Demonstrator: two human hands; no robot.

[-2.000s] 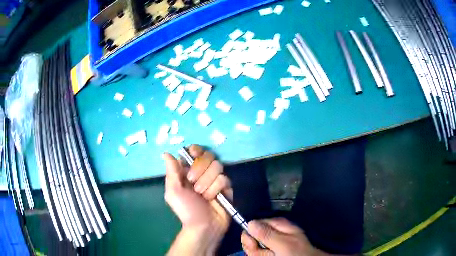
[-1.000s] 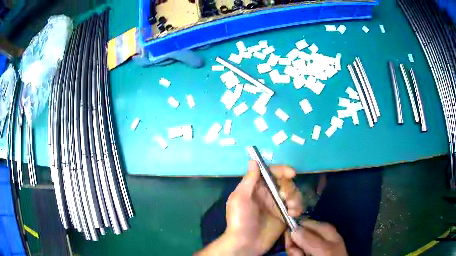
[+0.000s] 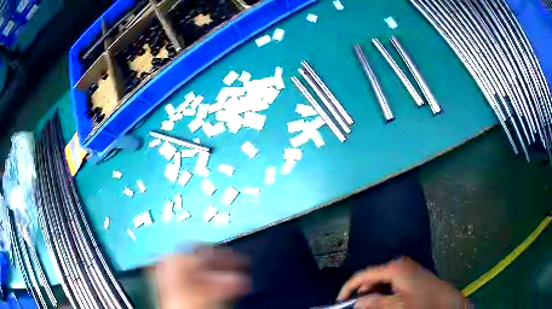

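Observation:
My right hand [image 3: 402, 286], at the bottom edge right of centre, holds a metal tube [image 3: 344, 304]; only a short bright length shows, the rest is hidden or cut off. My left hand [image 3: 197, 277] is at the bottom edge left of centre, strongly blurred. It is apart from the tube, and whether it holds anything cannot be told. White pieces [image 3: 242, 105] lie scattered on the green bench top [image 3: 339, 175]. A single thin tube [image 3: 180, 142] lies among them.
A blue divided bin [image 3: 200, 67] with small black parts stands at the back left. A few short tubes [image 3: 373, 83] lie mid-bench and right. Long tubes overhang the left [image 3: 72, 241] and right [image 3: 484, 72] bench ends. A clear bag [image 3: 21, 175] lies far left.
The view has shifted and tilted. My left hand has come off the tube and moved left. My right hand still holds the tube, now low at the bottom edge.

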